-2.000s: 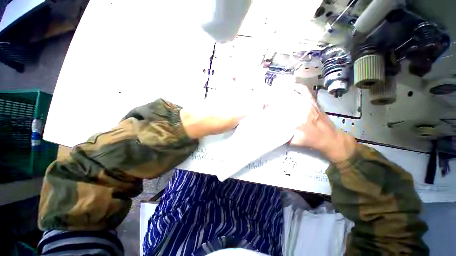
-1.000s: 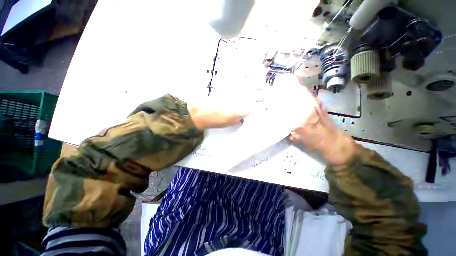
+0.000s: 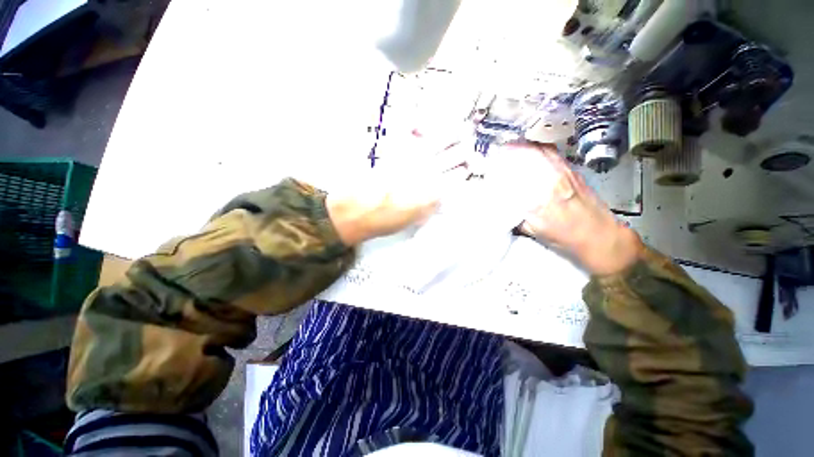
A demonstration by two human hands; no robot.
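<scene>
A white fabric piece (image 3: 469,236), overexposed, lies between my hands in front of the presser foot area (image 3: 486,134) and reaches toward the table's near edge. My left hand (image 3: 393,210) lies on the piece's left side, its fingers spread toward the foot and partly washed out. My right hand (image 3: 571,210) is on the piece's right side with the fingertips close to the foot; its grip on the cloth shows at the thumb. The needle and the fabric's exact edges are lost in glare.
The machine head (image 3: 714,205) with ribbed tension knobs (image 3: 654,128) stands at right. A white rounded tube (image 3: 418,34) is at the far side. White cut pieces (image 3: 562,415) hang right of the striped apron (image 3: 384,384). A green crate (image 3: 36,232) is at left.
The fabric's hanging end has drawn up from the near edge and looks more crumpled. My left hand's fingers are now more spread and nearer the foot. My right hand has barely moved.
</scene>
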